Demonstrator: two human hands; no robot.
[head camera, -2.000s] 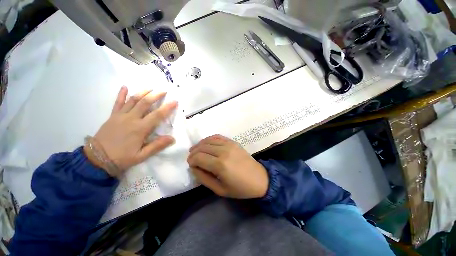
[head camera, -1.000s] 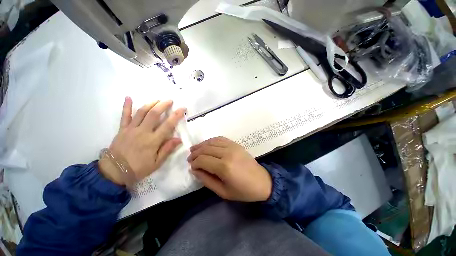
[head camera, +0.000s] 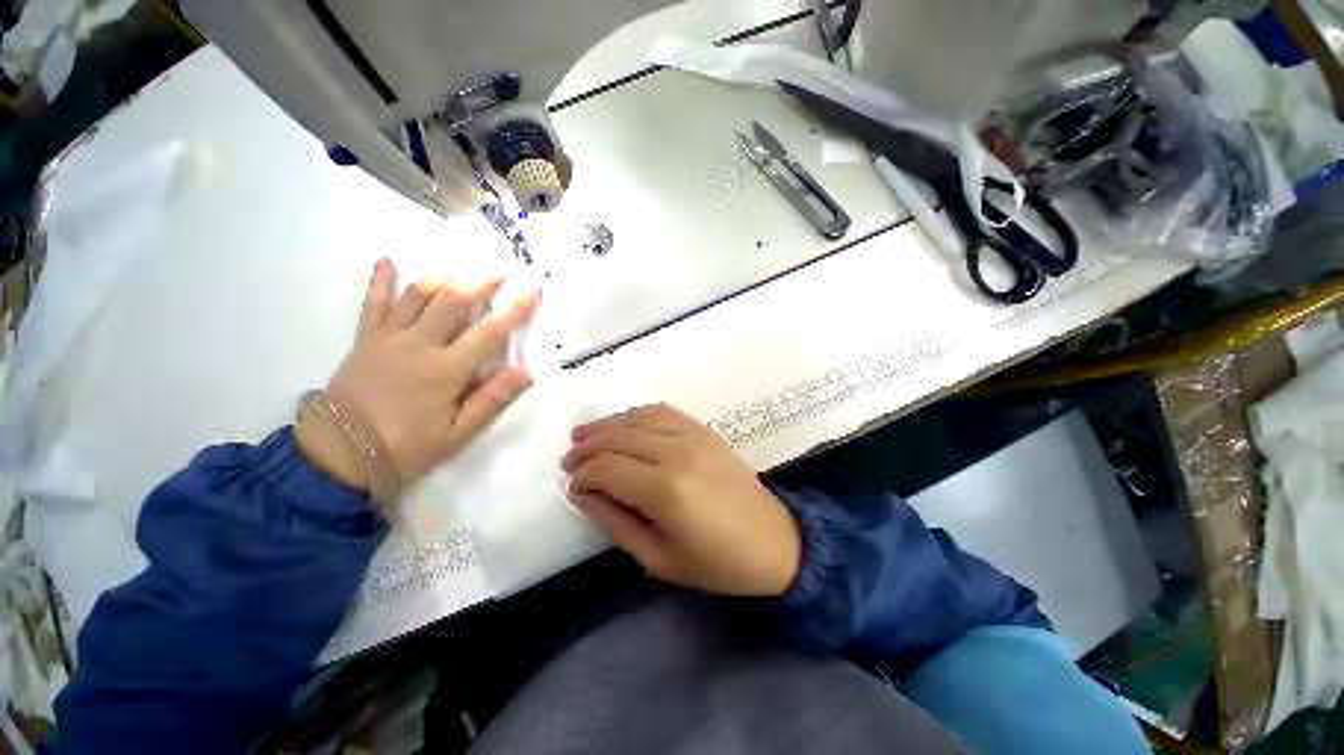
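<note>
A thin white fabric piece (head camera: 509, 479) lies on the white table between and under my hands; its edges are hard to see against the table. My left hand (head camera: 428, 369) lies flat on it with the fingers spread, fingertips just in front of the presser foot and needle (head camera: 509, 229). My right hand (head camera: 678, 499) is at the table's front edge, fingers curled with the fingertips at the fabric's right side; whether they pinch it is hard to tell. The sewing machine head (head camera: 369, 74) stands above the table, beyond my left hand.
Thread snips (head camera: 798, 185) lie on the machine bed. Black-handled shears (head camera: 991, 236) lie right of them, with a white strip (head camera: 826, 71) over them. A clear plastic bag (head camera: 1164, 162) is at the far right. White fabric (head camera: 89, 295) lies at left. A taped cardboard box (head camera: 1231, 502) stands at right.
The view has shifted slightly. My left hand has moved a little toward the presser foot with the fabric under it. My right hand stays near the front edge, fingers still curled.
</note>
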